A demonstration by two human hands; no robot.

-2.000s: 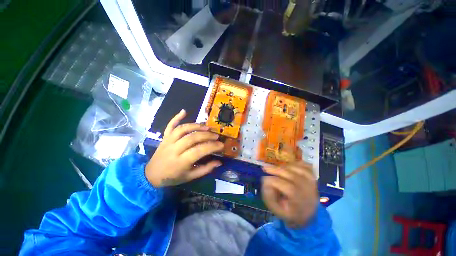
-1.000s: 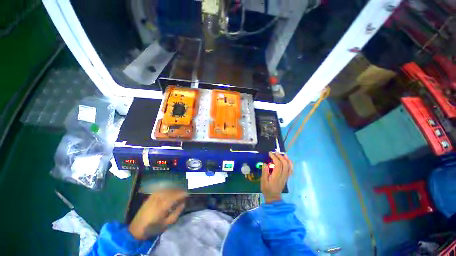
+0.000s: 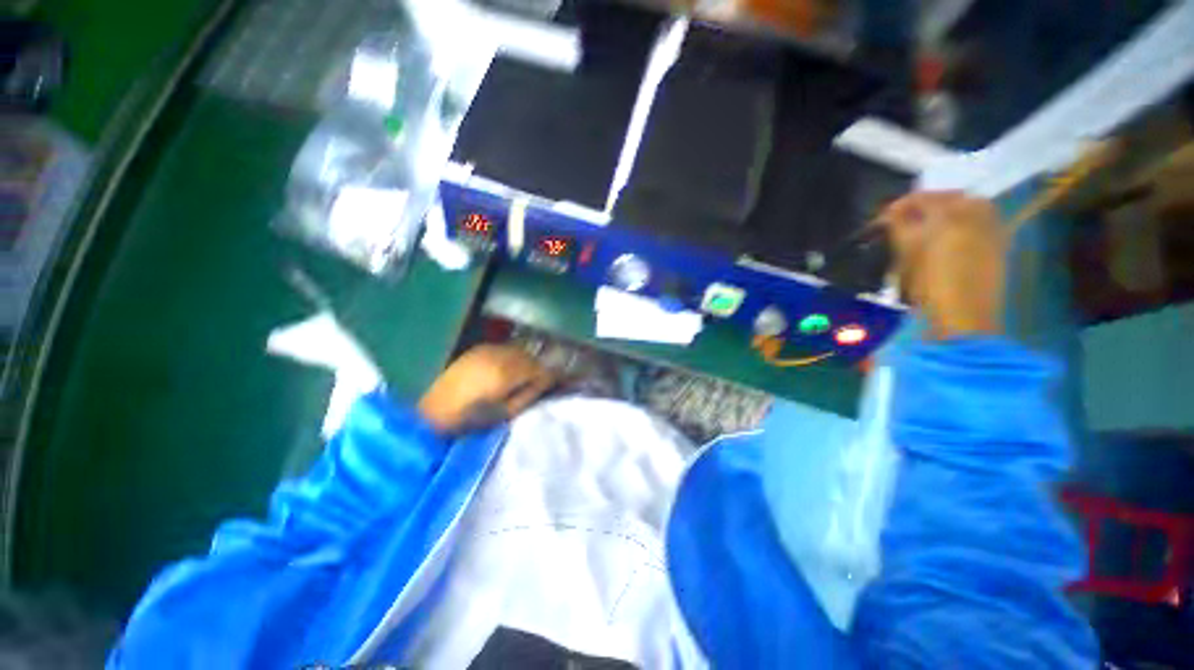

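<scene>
The blue control panel (image 3: 681,272) of the bench machine runs across the middle, with two red digital displays (image 3: 554,246), a round dial (image 3: 630,271), a green-lit button (image 3: 814,323) and a red-lit button (image 3: 851,335). My right hand (image 3: 949,262) is blurred at the machine's right corner, fingertips together over the spot; whether it holds small parts cannot be told. My left hand (image 3: 487,389) rests low near my lap, below the panel, fingers curled and partly hidden. The black machine top (image 3: 694,144) shows behind the panel. An orange piece (image 3: 779,13) shows blurred at the top edge.
Clear poly bags (image 3: 343,177) and a crumpled white sheet (image 3: 321,343) lie on the green bench at left. A white frame post (image 3: 1087,98) crosses the upper right. A red stool-like frame (image 3: 1137,547) stands at lower right. A white slip (image 3: 648,316) hangs below the panel.
My right hand has moved from the red-lit button to the machine's right corner. The plate with the orange fixtures has gone from the machine's front top. The view has shifted and my left hand is at my lap.
</scene>
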